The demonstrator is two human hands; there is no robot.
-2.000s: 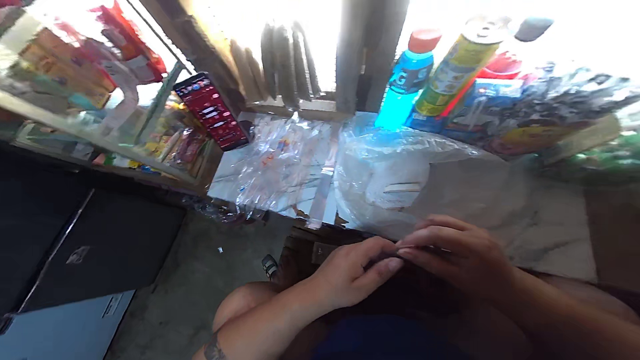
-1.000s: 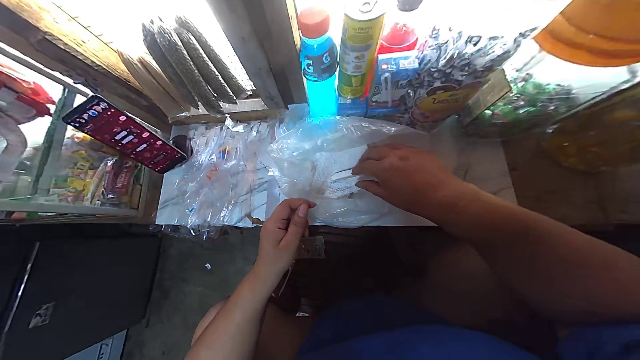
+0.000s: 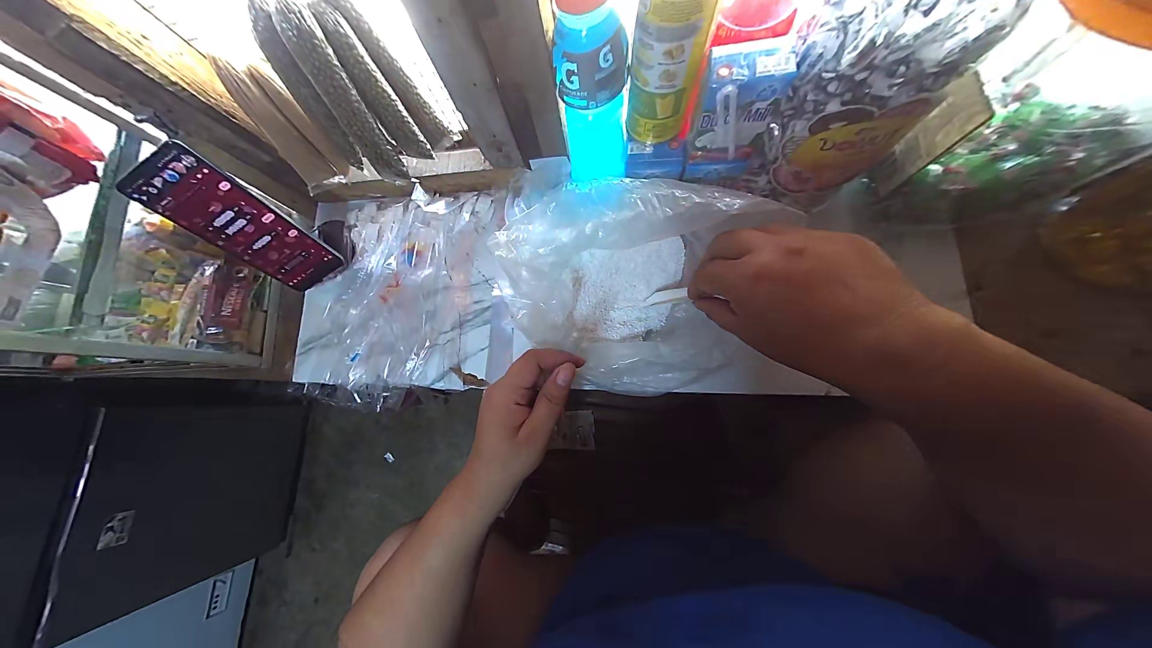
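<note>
A clear plastic bag (image 3: 594, 234) lies open on the marble-patterned shelf, with white granular stuff (image 3: 621, 279) inside, brownish at its left side. My right hand (image 3: 792, 288) is at the bag's right, its fingers closed on the end of a white utensil (image 3: 668, 296), perhaps a spoon, whose tip rests in the granules. My left hand (image 3: 535, 396) pinches the bag's near left edge between thumb and fingers. Left of the bag lies a heap of clear plastic wrappers or small bags (image 3: 405, 288).
A phone (image 3: 229, 216) with a lit screen leans at the left. Behind the bag stand a blue drink bottle (image 3: 591, 90), a yellow can (image 3: 668, 72) and several packets (image 3: 738, 117). A glass case (image 3: 135, 346) holds sachets at the left; a black cabinet (image 3: 162, 468) stands below.
Two seconds ago both hands were together at the shelf's front edge. My right hand has moved over the bag to the white utensil, and my left hand to the bag's near edge. The view has shifted right.
</note>
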